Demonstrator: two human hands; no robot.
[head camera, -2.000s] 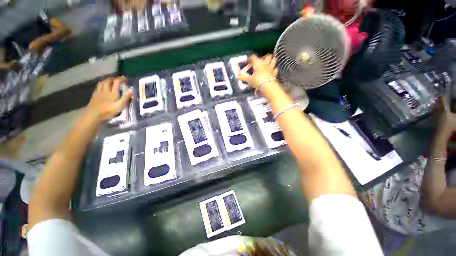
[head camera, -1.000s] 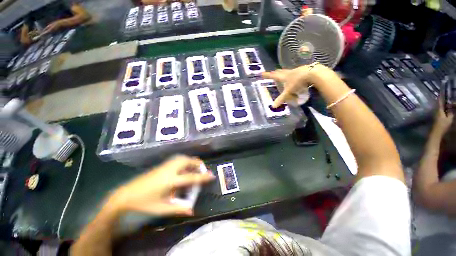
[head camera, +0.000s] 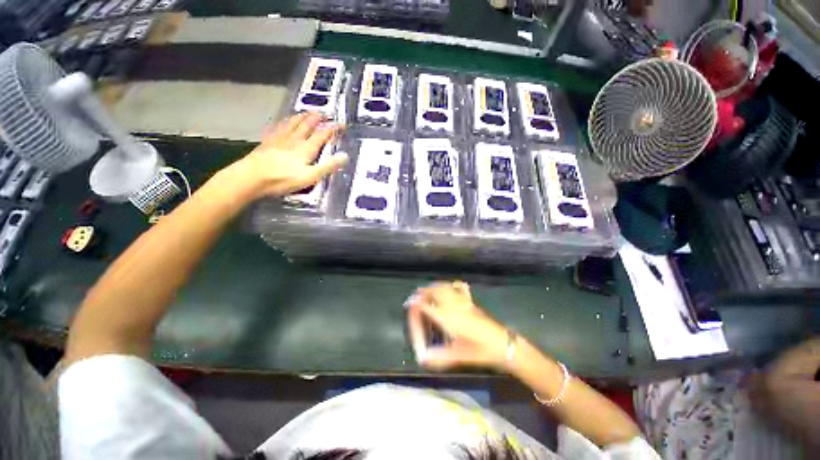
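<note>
A stacked block of clear phone trays (head camera: 432, 247) lies on the green bench, with white-framed phones seen from the back in two rows, such as this phone (head camera: 499, 183). My left hand (head camera: 301, 160) lies over the front-left phone (head camera: 308, 196) and hides most of it; whether it grips the phone cannot be told. My right hand (head camera: 454, 328) is over the bench in front of the trays, blurred, with a thin white-edged battery (head camera: 419, 332) between thumb and fingers.
A beige fan (head camera: 654, 119) and a dark cap-like heap (head camera: 651, 217) stand right of the trays. A white paper sheet (head camera: 670, 305) with dark items is at the right. A white fan (head camera: 54, 112) and a small toy (head camera: 79, 238) are at the left.
My left hand has moved from the bench front onto the front-left phone. My right hand has moved from the right phones to the bench front and holds a battery. The view has shifted.
</note>
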